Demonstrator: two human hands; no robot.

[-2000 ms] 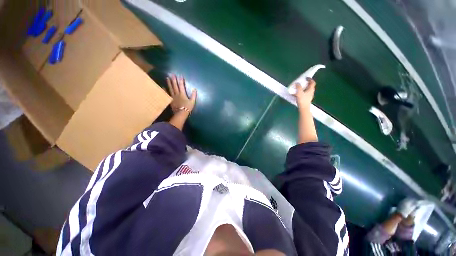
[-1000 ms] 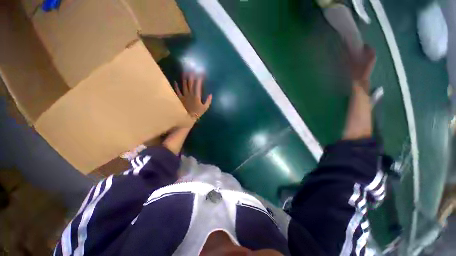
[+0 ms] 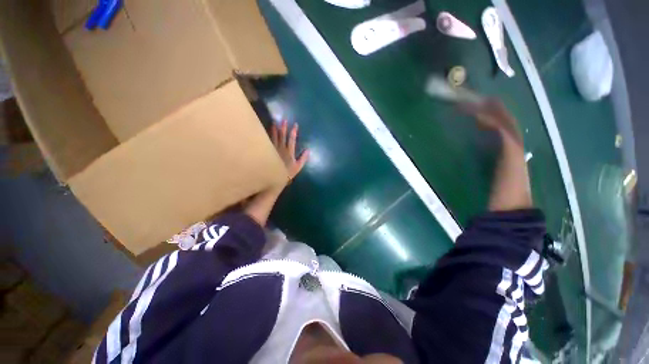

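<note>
My left hand (image 3: 288,151) rests on the green ledge (image 3: 334,170) beside the carton, fingers spread, holding nothing. My right hand (image 3: 491,117) is over the green conveyor belt and blurred by motion. A blurred whitish piece (image 3: 442,89) sticks out from its fingertips; its exact shape cannot be told. Beyond the hand, a white housing shell (image 3: 375,34), a small pinkish shell (image 3: 455,26) and a long white shell with a dark end (image 3: 496,37) lie on the belt. A small gold-yellow ring (image 3: 457,75) lies near the whitish piece.
A large open cardboard carton (image 3: 178,160) with blue pieces (image 3: 104,13) stands at left. A pale metal rail (image 3: 370,121) divides ledge and belt. A white crumpled bag (image 3: 592,67) lies beyond the far rail (image 3: 544,106). Pale tangled strands (image 3: 564,238) are at right.
My right hand has moved from near the rail, where it held a white shell, farther over the belt. Several shells and the ring now show at the top. My left hand stays spread on the ledge.
</note>
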